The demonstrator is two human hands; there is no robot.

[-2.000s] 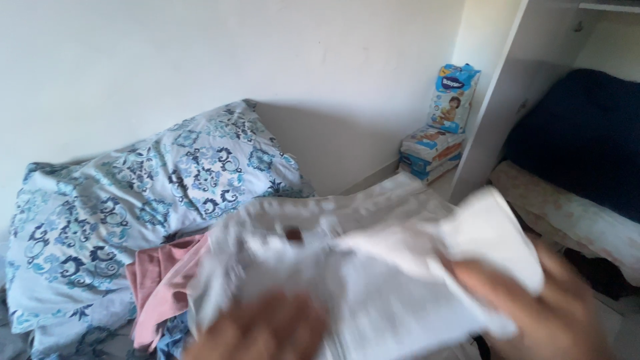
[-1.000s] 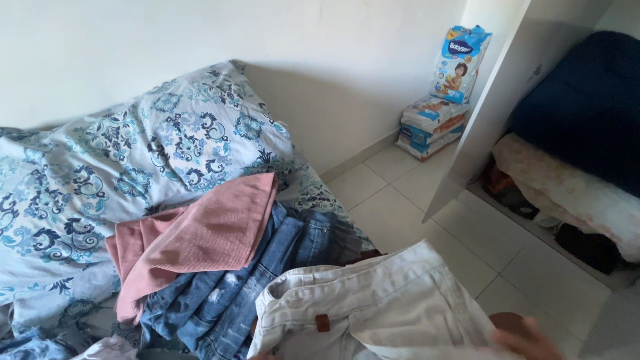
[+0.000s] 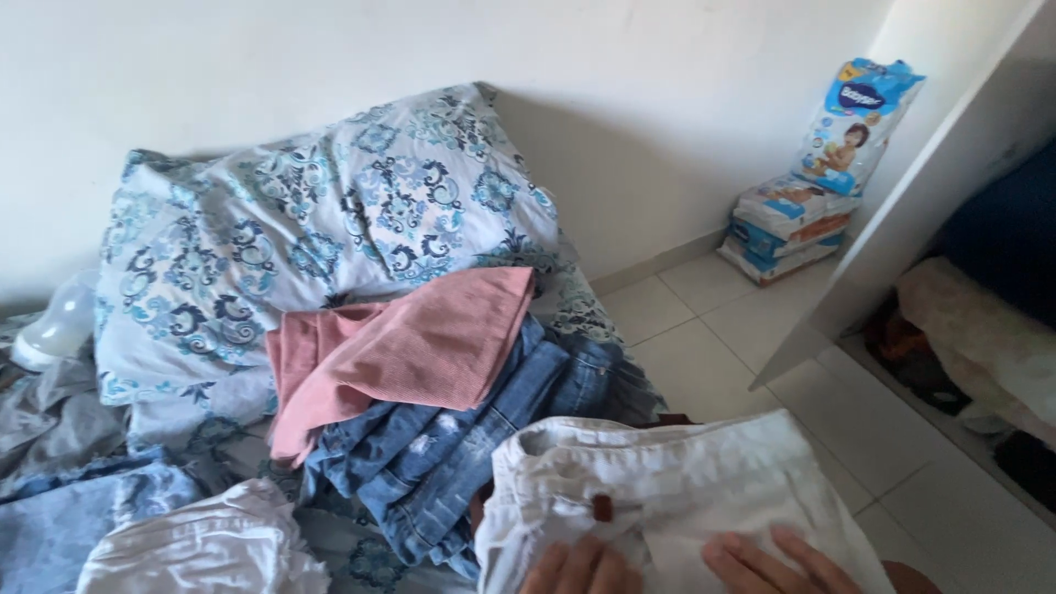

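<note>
White denim trousers or shorts point(image 3: 660, 470) with a small brown tab at the waist lie at the bottom right. My left hand point(image 3: 582, 568) rests on them with its fingers apart, below the brown tab. Flat on the same garment, farther right, is my right hand point(image 3: 771, 565), slightly blurred. Just left of the white garment is a row of folded blue jeans point(image 3: 462, 445). A pink garment point(image 3: 412, 346) is draped over the jeans, against the pillow.
A patterned pillow point(image 3: 330, 214) leans on the wall. White frayed shorts point(image 3: 206, 544), light blue denim point(image 3: 74, 520) and a baby bottle point(image 3: 62, 322) are at the left. Diaper packs point(image 3: 788, 223) stand on the tiled floor beside a wardrobe panel point(image 3: 899, 198); folded bedding point(image 3: 982, 330) lies inside.
Two seconds ago the white garment was lifted and blurred in my hands, partly covering the jeans; now it lies lower and flatter under them. The view has shifted.
</note>
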